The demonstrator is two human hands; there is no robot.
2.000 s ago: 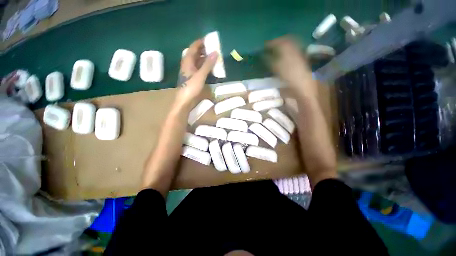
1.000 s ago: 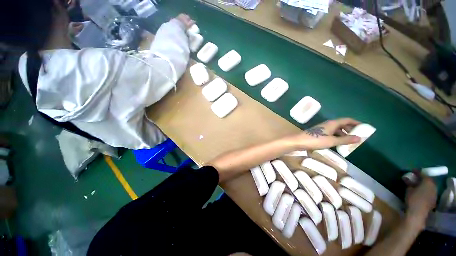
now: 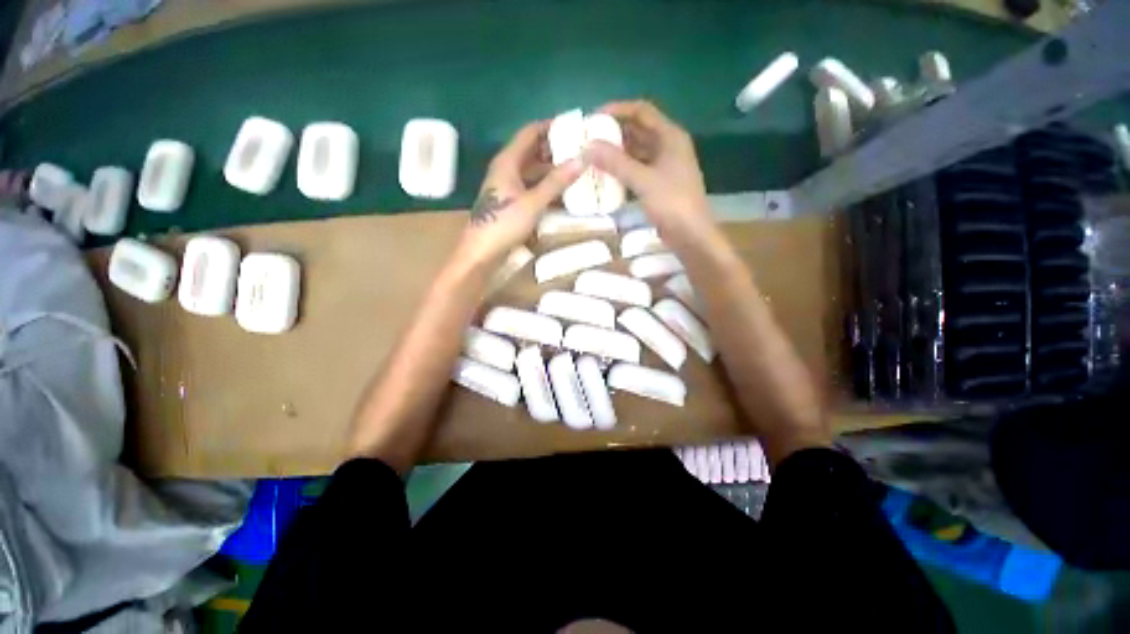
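Note:
My left hand (image 3: 525, 173) and my right hand (image 3: 649, 155) meet over the near edge of the green belt. Between them they hold white rounded pieces (image 3: 595, 190) side by side; whether these are two cases or parts of one I cannot tell. Both thumbs press on the front. Below them, many white cases (image 3: 574, 310) stand on edge in a cluster on the cardboard bench cover (image 3: 359, 384). Three set-aside cases (image 3: 268, 294) lie broad face up at the bench's left.
White cases (image 3: 429, 159) lie in a row on the green belt (image 3: 496, 68). More pieces (image 3: 843, 84) lie at the belt's right. A grey metal bar (image 3: 942, 112) slants above black trays (image 3: 1010, 273). A person's grey sleeve (image 3: 62, 359) is at left.
My head has turned back from the left-hand neighbour. My right hand has come from the belt's right side to my left hand. Another case lies in the belt row.

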